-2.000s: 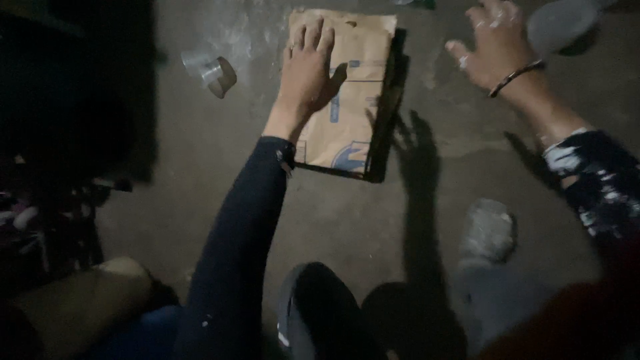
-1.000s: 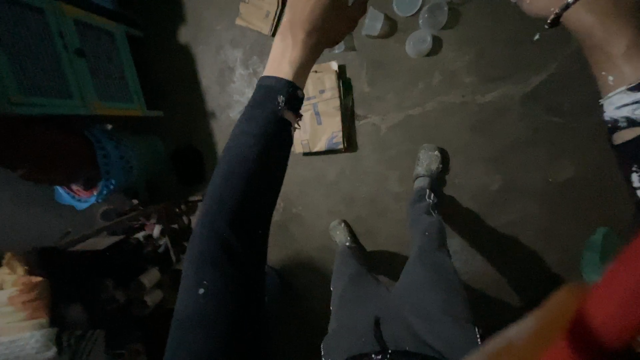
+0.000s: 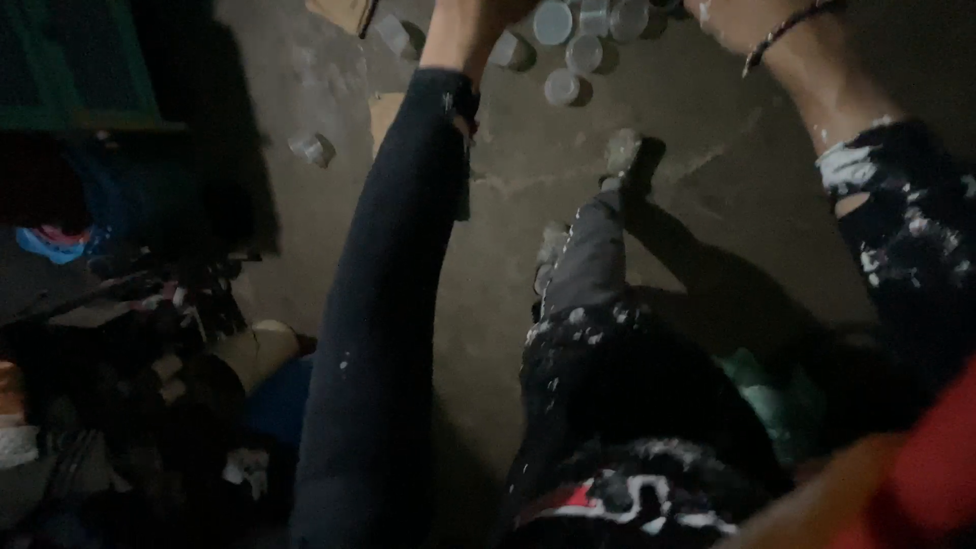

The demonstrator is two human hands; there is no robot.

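Observation:
At the top of the head view, my left hand [image 3: 480,19] reaches forward, its fingers cut off by the frame edge. My right hand [image 3: 736,19] is at the upper right, with a cord bracelet [image 3: 789,32] on the wrist; its fingertips are out of view too. What either hand holds cannot be seen. Between them, several translucent plastic containers [image 3: 585,53] stand or lie on the floor. A brown paper package [image 3: 383,114] is mostly hidden behind my left forearm. Another brown paper piece [image 3: 343,14] lies at the top edge.
A green cabinet [image 3: 69,69] stands at the upper left. Below it are a blue plastic bag [image 3: 53,242] and dark clutter. A plastic cup [image 3: 311,149] lies on the concrete floor left of my arm. A green plastic bag [image 3: 774,400] is at the lower right, beside my legs.
My left hand was flat on the brown paper package two seconds ago and is now off it, farther forward. The view has shifted widely, showing my legs and several plastic containers.

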